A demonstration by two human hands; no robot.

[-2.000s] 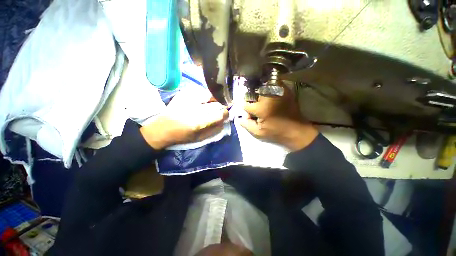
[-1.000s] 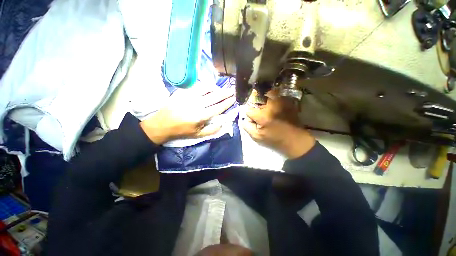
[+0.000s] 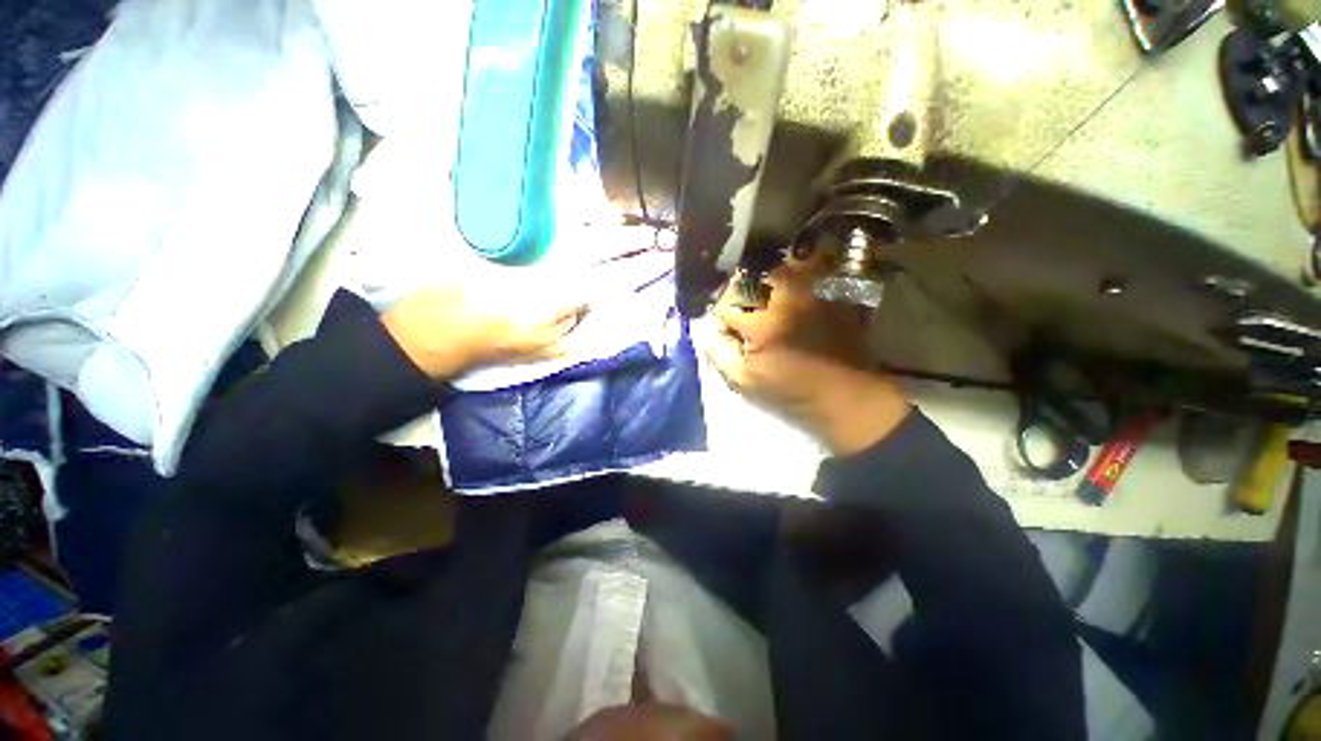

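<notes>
The quilted navy shell fabric [image 3: 572,420] lies in front of the needle area, with white lining [image 3: 746,442] at its right and a pale edge along its bottom. My left hand [image 3: 485,326] lies on white material above the navy piece; glare washes out its fingers, so its hold is unclear. My right hand [image 3: 797,355] is at the right of the seam beneath the sewing machine head [image 3: 927,87], fingertips bent at the white fabric near the needle area. The machine partly hides these fingers and the needle.
A teal long case or lamp [image 3: 500,130] stands left of the machine head. A pale heap of pieces [image 3: 160,203] lies at left. Black scissors [image 3: 1055,434], a red cutter [image 3: 1116,460] and a yellow handle [image 3: 1265,471] lie at right.
My left hand has shifted left and away from the needle, and more of the navy fabric shows. My right hand stays beside the seam. The camera view has shifted slightly.
</notes>
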